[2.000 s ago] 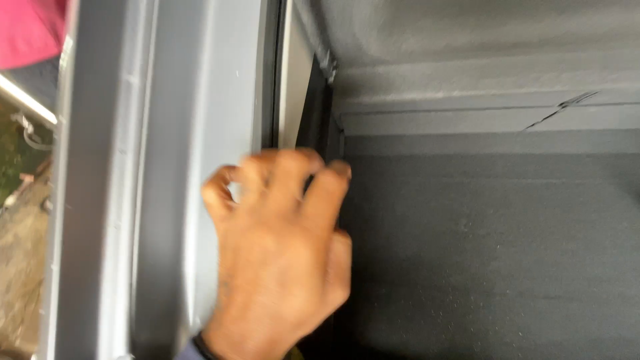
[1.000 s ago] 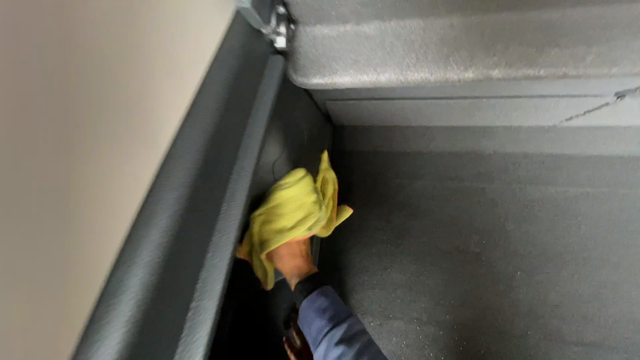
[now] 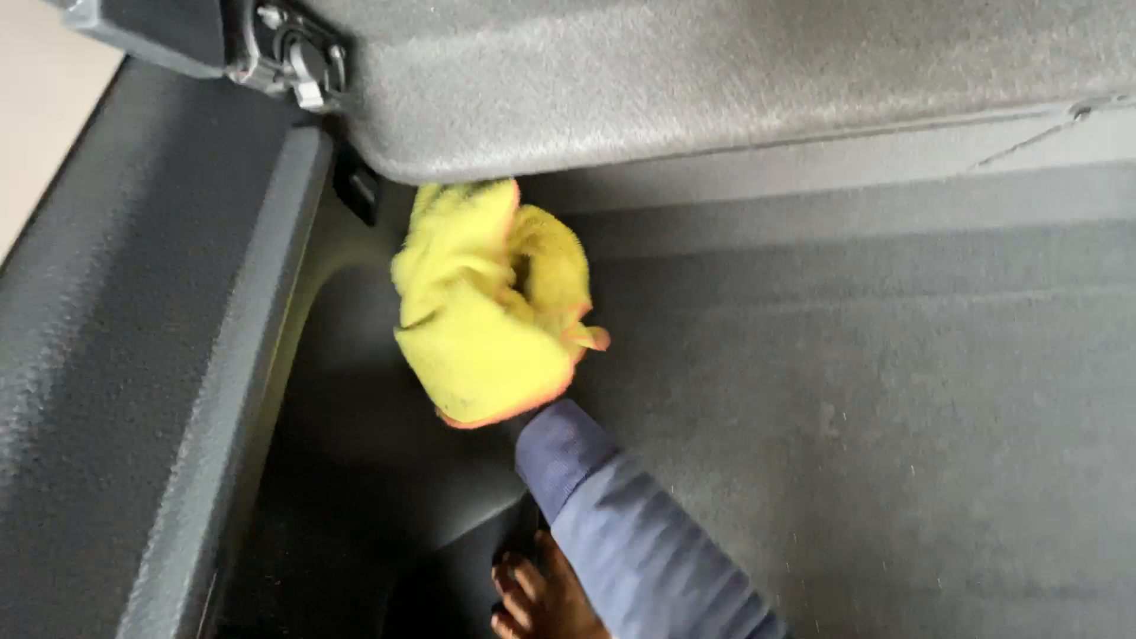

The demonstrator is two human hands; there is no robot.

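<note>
My right hand is hidden beneath a bunched yellow microfiber cloth (image 3: pixel 484 328) with orange edging; only its wrist, at the end of a blue sleeve (image 3: pixel 657 541) with a ribbed cuff, shows a little. The cloth lies in the corner between a dark side panel (image 3: pixel 373 328) and the underside edge of a grey molded panel (image 3: pixel 710 80), touching or nearly touching both. How the fingers are set under the cloth cannot be seen. My left hand is out of view.
A bare foot (image 3: pixel 546 590) shows below the sleeve. On the left runs a dark textured trim panel (image 3: pixel 133 293). A metal latch or hinge fitting (image 3: pixel 306 62) sits at the upper left. A broad dark grey surface (image 3: pixel 852 426) fills the right side, with a thin crack-like line above it.
The cloth has moved up the corner to the grey molded panel's edge. Two seconds ago a hand without a cloth was by the door frame. The view has shifted closer in.
</note>
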